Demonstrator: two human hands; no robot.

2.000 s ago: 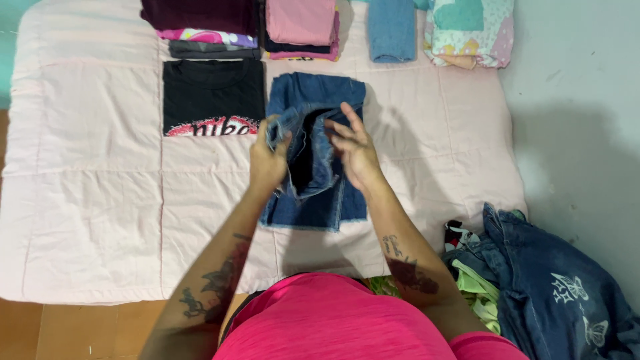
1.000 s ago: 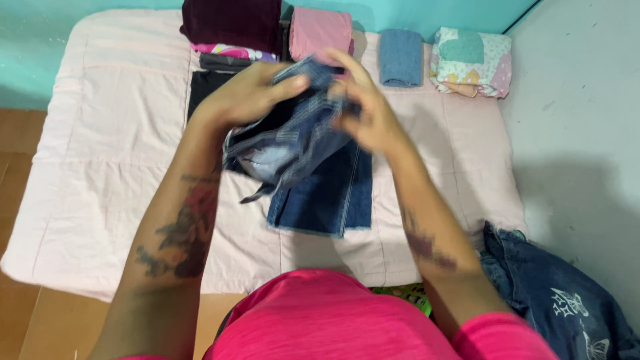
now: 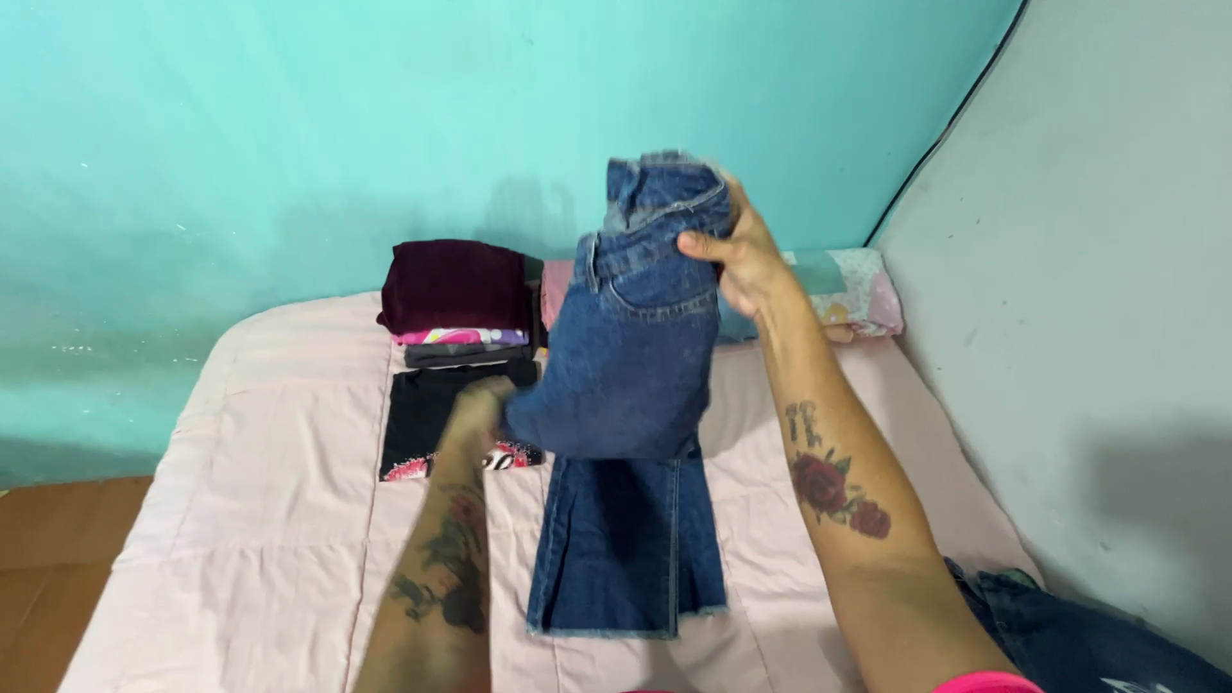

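Observation:
My right hand [image 3: 741, 252] grips the waistband of a blue denim garment [image 3: 626, 375], thumb in front, and holds it up above the bed. At the garment's lower left edge is my left hand [image 3: 481, 409], blurred; it seems to pinch the denim there. Below the raised garment, folded blue jeans [image 3: 626, 558] with frayed hems lie on the pink quilt, their upper part hidden. A folded black T-shirt [image 3: 423, 409] with a printed front lies left of them, partly behind my left hand.
Along the turquoise wall stand a stack topped by a maroon garment [image 3: 457, 289], a pink folded pile [image 3: 555, 289] and a patterned folded cloth [image 3: 857, 279]. More denim [image 3: 1088, 635] lies at the lower right, by the grey wall. The pink quilt [image 3: 260, 481] covers the bed.
The denim garment, earlier bunched between both hands over the folded jeans, now hangs more open from my raised right hand. My left hand has moved down. The view has tilted up towards the wall.

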